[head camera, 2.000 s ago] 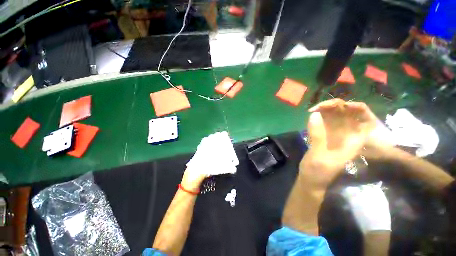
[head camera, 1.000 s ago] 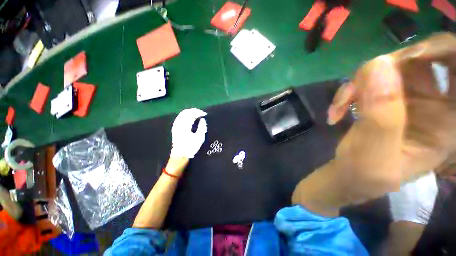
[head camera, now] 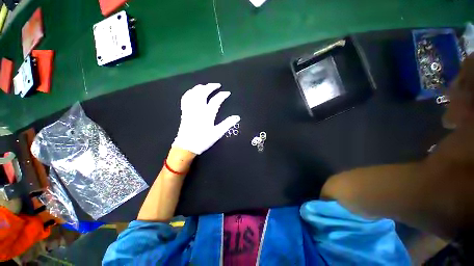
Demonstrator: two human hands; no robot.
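My left hand (head camera: 200,117), in a white glove with a red band at the wrist, is over the black mat with its fingers apart and holds nothing visible. Its lowest fingertip is at a small cluster of thin silver rings (head camera: 232,130). A second, tighter cluster of silver rings (head camera: 259,139) lies just right of them on the mat. My right arm reaches across to the right edge. My bare right hand (head camera: 460,106) is blurred, dark and cut off by the picture's edge, so its fingers and any hold are unclear.
A black square tray (head camera: 321,85) stands at the mat's back. A blue bin (head camera: 451,47) of silver hardware is at the right. A clear bag (head camera: 96,163) of tiny parts lies left. The green belt (head camera: 171,36) carries device units (head camera: 113,39) and red-orange pads (head camera: 43,70).
The view has tilted down, bringing the blue bin into sight. My left hand has spread its fingers beside the rings. My right hand has moved from in front of the camera to the right edge.
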